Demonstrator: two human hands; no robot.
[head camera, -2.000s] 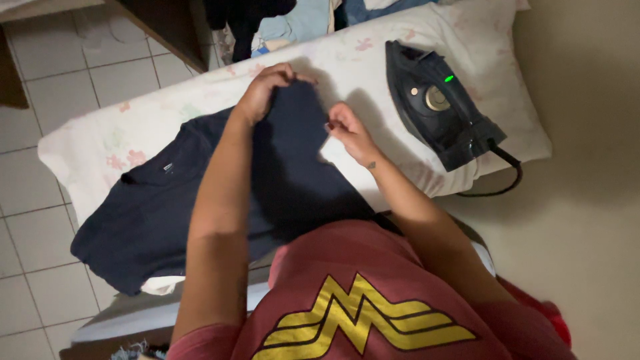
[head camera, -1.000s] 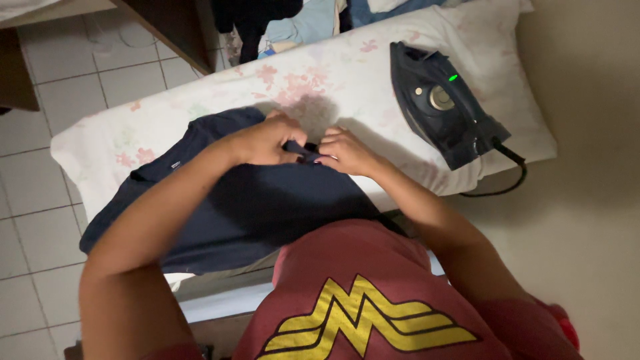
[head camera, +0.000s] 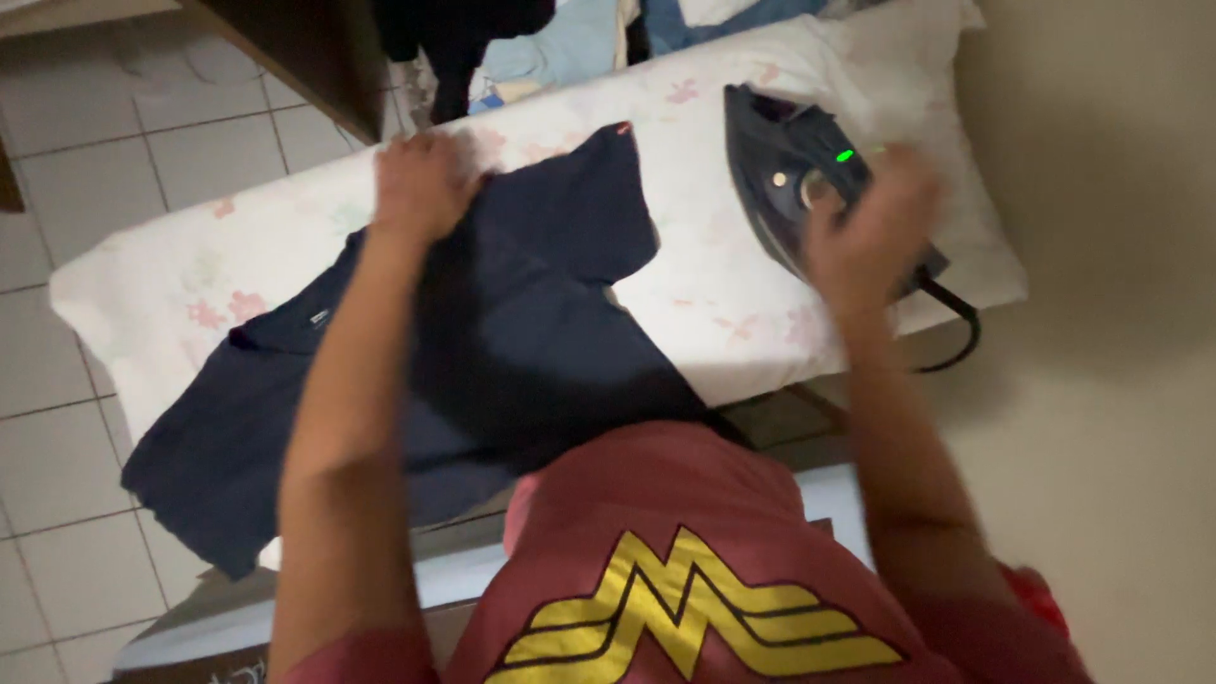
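Observation:
A dark navy T-shirt (head camera: 532, 351) lies spread over an ironing board with a white floral cover (head camera: 684, 323); one sleeve is flat and points toward the far edge. My left hand (head camera: 423, 185) rests at the shirt's upper edge, near the shoulder; its fingers are partly blurred. On the right of the board lies a dark clothes iron (head camera: 774, 180) with a green light and a dial, its black cord running off the board's side. My right hand (head camera: 879, 228) is over the iron's handle side, blurred by motion, so its hold on the iron cannot be told.
Beyond the board's far edge are light blue cloth (head camera: 551, 52) and black cloth (head camera: 456, 38). A brown wooden furniture panel (head camera: 294, 57) stands at the upper left above a tiled floor (head camera: 71, 465). A plain wall or surface (head camera: 1111, 313) is at the right.
My hands were close together at the shirt's sleeve; now they are apart. The right hand has moved right to the iron. The sleeve, bunched between my hands a second ago, now lies flat.

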